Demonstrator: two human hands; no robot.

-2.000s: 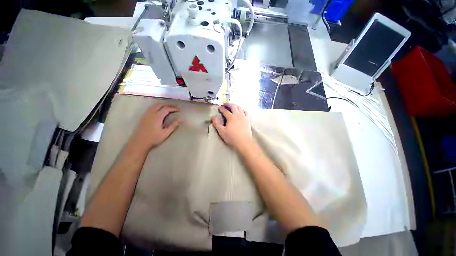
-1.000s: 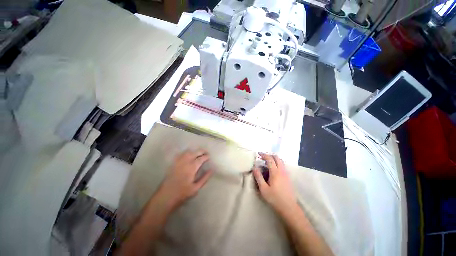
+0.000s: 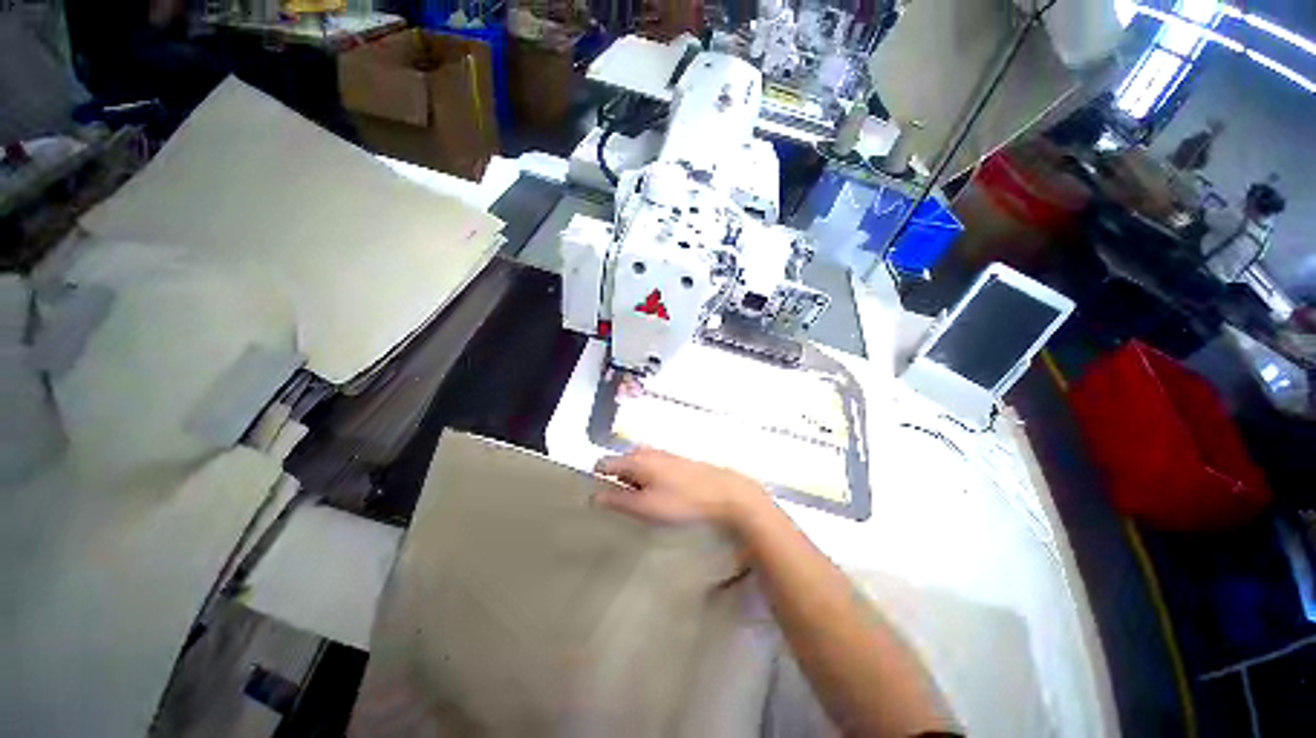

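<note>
A large beige garment panel (image 3: 534, 591) lies over the near table edge, its top edge clear of the sewing head. My right hand (image 3: 667, 486) rests at the panel's upper edge, fingers bent over it; whether it pinches the cloth is hard to tell. My left hand is not clearly visible; a blurred skin-toned patch shows at the bottom left of the panel. The white pattern sewer (image 3: 661, 274) with a red three-diamond mark stands beyond. Its grey clamp frame (image 3: 863, 454) surrounds the bright placement template (image 3: 751, 433).
Stacked beige panels (image 3: 347, 238) and more layered pieces (image 3: 130, 534) lie at left. The control panel (image 3: 996, 329) stands right of the machine, with white cords (image 3: 996, 483) near it. A red bin (image 3: 1162, 433) is on the floor at right, a blue bin (image 3: 924, 235) behind, a cardboard box (image 3: 422, 98) at back left.
The panel has come back from under the sewing head, leaving the template and frame exposed. My right hand has moved left along its upper edge. My left hand has left the panel's upper area.
</note>
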